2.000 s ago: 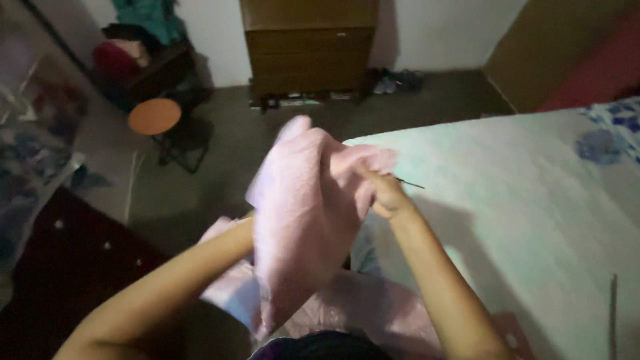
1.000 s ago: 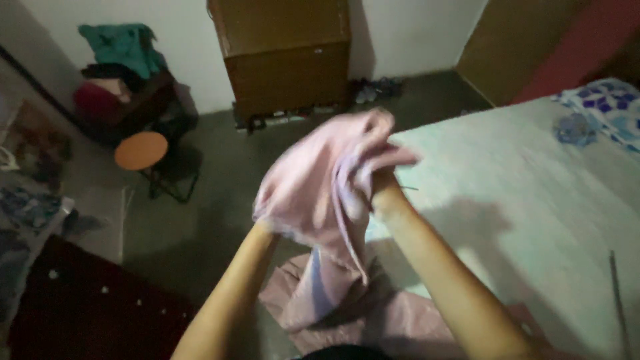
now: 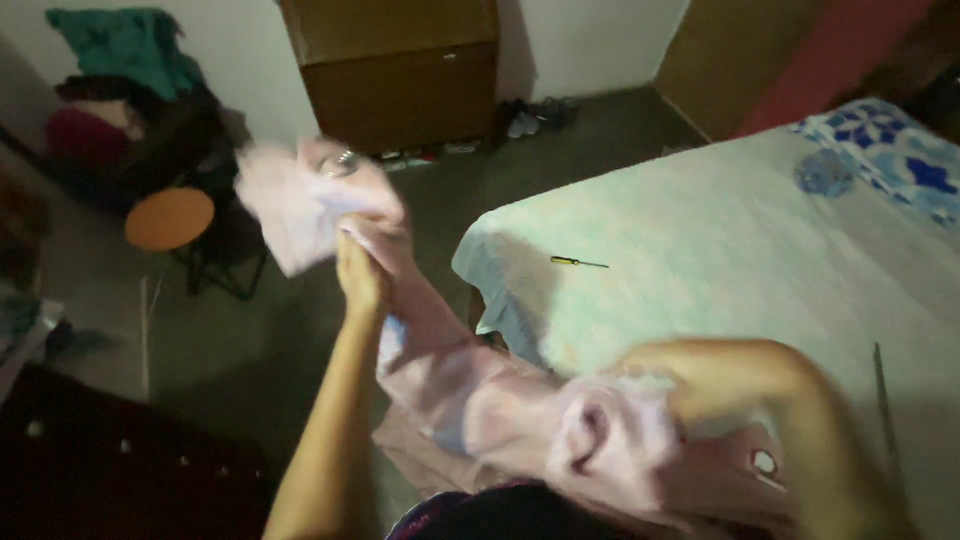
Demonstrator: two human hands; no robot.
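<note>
A pink cloth (image 3: 427, 307) with pale blue-lilac patches stretches diagonally between my two hands. My left hand (image 3: 364, 270) grips its upper part, and a loose end flares out blurred beyond the fingers, with a small shiny round thing (image 3: 341, 163) on it. Lower right, my right hand (image 3: 660, 375) is blurred and closed on the bunched other end. More pink fabric lies below, over my lap and the bed's edge. On the bed, between and beyond my hands, lies a screwdriver (image 3: 566, 261) with a yellow and black handle.
The bed (image 3: 697, 247) with a pale green sheet fills the right, with a blue-patterned pillow (image 3: 892, 150) and a thin dark rod (image 3: 883, 397). An orange round stool (image 3: 170, 218) stands left. Behind are a wooden cabinet (image 3: 405, 90), shoes (image 3: 525, 124) and piled clothes (image 3: 120, 49).
My hands have moved apart, the left up and leftward, the right down and rightward, stretching the cloth that was bunched between them. The whole screwdriver now shows on the bed.
</note>
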